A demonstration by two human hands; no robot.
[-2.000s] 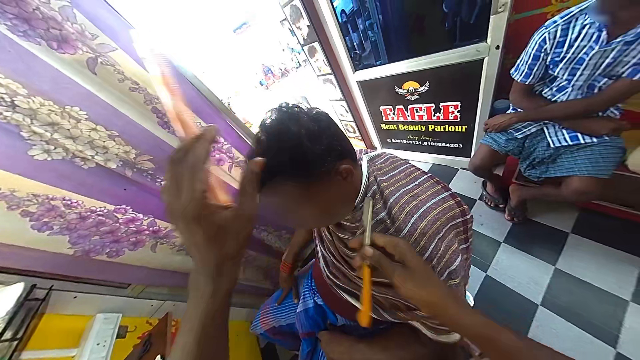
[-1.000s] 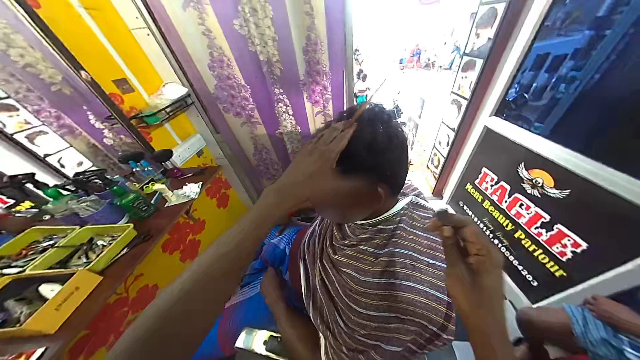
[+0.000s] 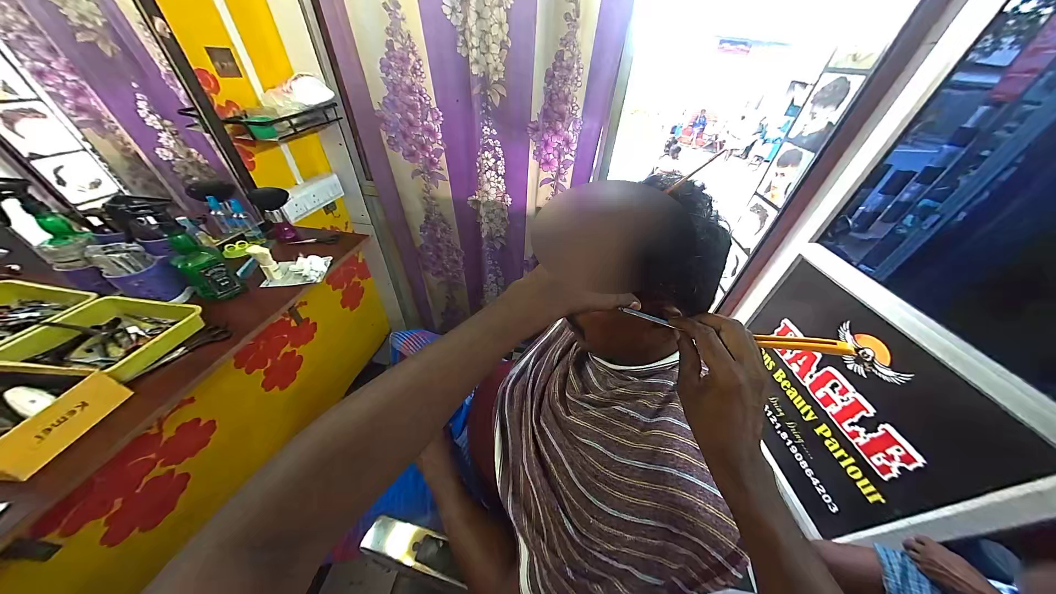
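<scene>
A seated person in a striped brown cape (image 3: 610, 462) has the head tilted, the nape towards me. My right hand (image 3: 726, 371) grips a straight razor (image 3: 804, 342); its yellow handle sticks out to the right, and its metal blade lies at the skin low behind the ear. My left hand (image 3: 582, 293) rests against the person's head and neck, thumb near the blade tip; its fingers are mostly hidden in a blurred area. A thin, brown, pointed stick-like object (image 3: 701, 172) stands out above the dark hair (image 3: 693, 239); what holds it cannot be told.
At left, a brown counter (image 3: 247, 305) bears yellow-green trays (image 3: 157, 351) of tools, a green spray bottle (image 3: 206, 268) and a yellow box (image 3: 62, 425). A floral curtain (image 3: 487, 165) hangs behind. A glazed door with a black sign panel (image 3: 907, 396) and another person's legs (image 3: 850, 565) are at right.
My right hand has come from beside the cape up to the neck with the razor. My left hand has moved from the top of the head down towards the neck. The view has turned left.
</scene>
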